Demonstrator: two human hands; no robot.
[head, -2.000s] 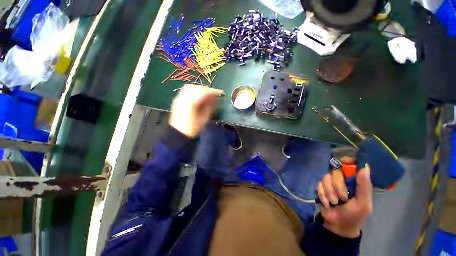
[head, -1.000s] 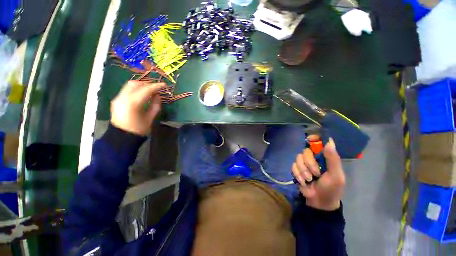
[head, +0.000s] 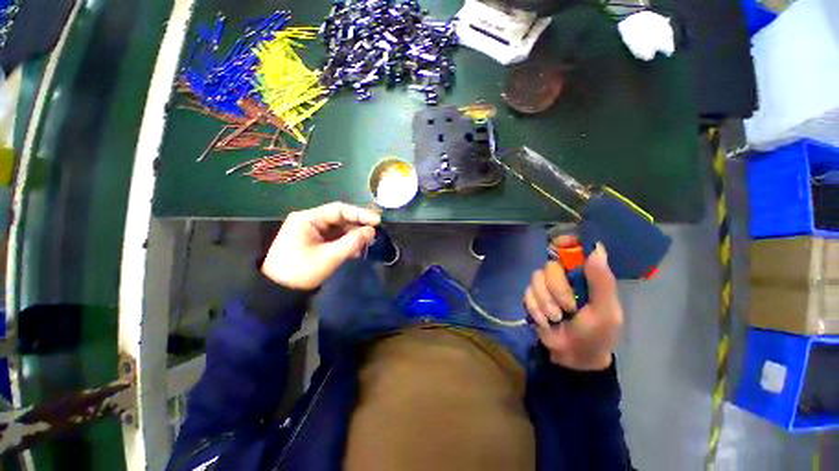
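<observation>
My right hand (head: 575,308) holds the dark blue soldering gun (head: 626,235) by its grip, its thin nose pointing up-left toward the black jig (head: 451,149). My left hand (head: 322,244) is at the bench's front edge, thumb and forefinger pinched just below the round tin (head: 394,183). Something thin shows at the fingertips, likely a lead wire, too small to tell clearly. Red-brown lead wires (head: 281,168) lie nearest the edge, with yellow wires (head: 287,78) and blue wires (head: 225,69) behind. A heap of silver and black components (head: 382,46) lies beyond the tin.
A dark brown disc (head: 534,87) lies beyond the jig. A white box (head: 501,29) and a crumpled white tissue (head: 647,35) are at the far side. A pale rail (head: 152,166) borders the bench at left. Blue bins (head: 782,377) stand at right.
My left hand has moved from the red-brown wires rightward to the bench edge below the tin. Several red-brown wires lie spread nearer the edge. The gun stays in my right hand; the view has shifted.
</observation>
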